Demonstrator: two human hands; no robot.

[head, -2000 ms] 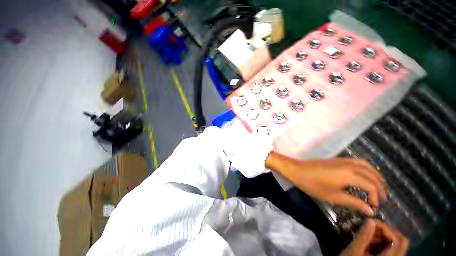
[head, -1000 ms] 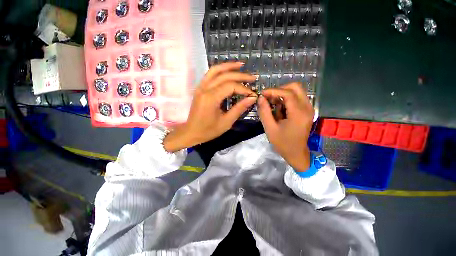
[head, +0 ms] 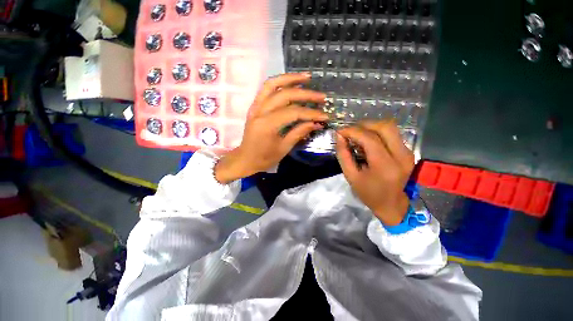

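My left hand (head: 267,128) is over the near edge of the clear tray (head: 361,81), thumb and fingers curled together; anything at its fingertips is too small to tell. My right hand (head: 380,166) faces it, fingertips almost touching the left ones. A short dark item (head: 357,153) shows between its fingers and palm. A bright silvery patch (head: 320,143) lies below the fingertips; I cannot tell if it is a part or glare. Small brass-coloured specks (head: 336,110) lie in the tray just beyond my fingers. The pink tray (head: 242,100) holds rows of silver round units (head: 180,72).
Several loose silver discs (head: 531,49) lie on the dark green mat (head: 496,100) at right. A red bin strip (head: 484,185) runs along the bench edge above a blue crate (head: 480,229). A white box (head: 100,70) and thick black hose (head: 47,125) are at left.
The view has swung from the left side to the bench, then shifted slightly. Since one second ago, my fingertips have parted slightly and the bright patch has appeared below them.
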